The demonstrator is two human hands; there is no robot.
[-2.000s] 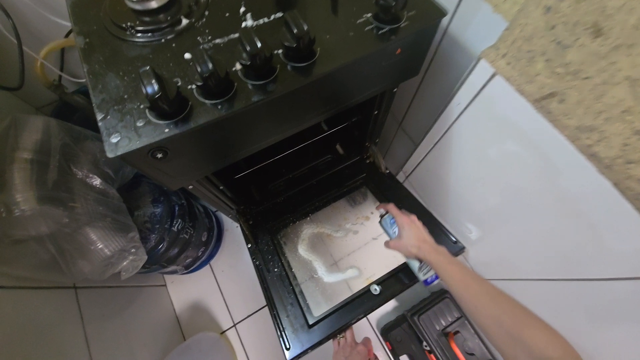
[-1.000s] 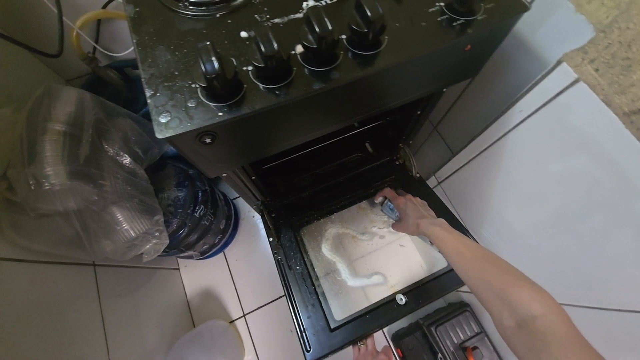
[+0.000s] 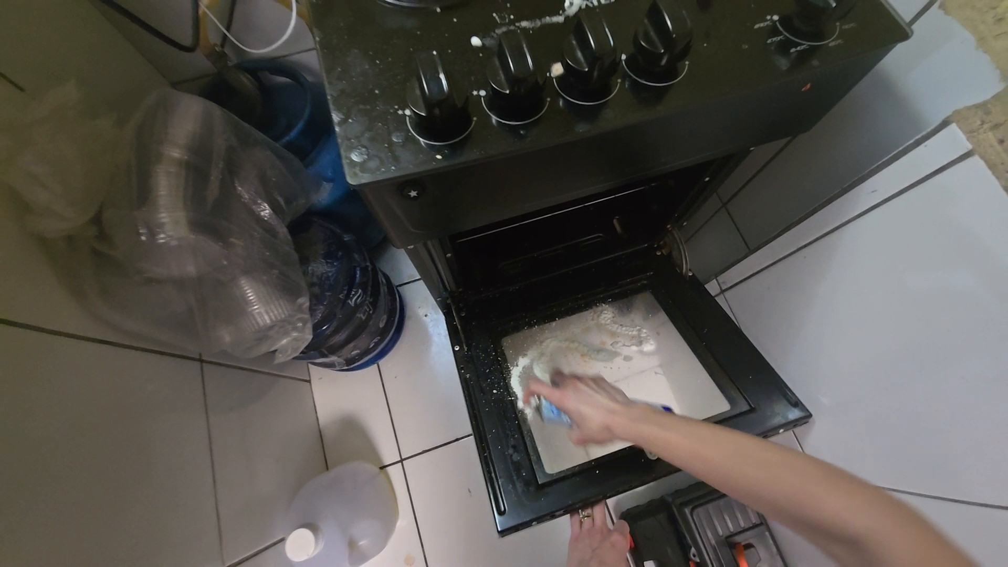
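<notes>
My right hand (image 3: pixel 587 405) is closed around a blue and white spray can (image 3: pixel 555 413), held low over the glass of the lowered oven door (image 3: pixel 757 409). White foam (image 3: pixel 579 346) lies in streaks on the glass, to the left and beyond the hand. My left hand (image 3: pixel 596 542), with a ring on one finger, is at the outer edge of the door; its fingertips are hidden beneath that edge. The black stove (image 3: pixel 630 142) stands above, its knobs and top spotted with white residue.
A black toolbox (image 3: pixel 709 528) lies below the door at the right. On the tiled floor at the left stands a translucent plastic jug (image 3: pixel 346 504). Beyond it are a dark blue water bottle (image 3: pixel 346 299), a plastic bag of clear containers (image 3: pixel 213 228) and a blue gas cylinder (image 3: pixel 327 157).
My right hand has moved with the can from the far right part of the glass toward its near left part. Foam now covers more of the glass. My left hand stays at the door's outer edge.
</notes>
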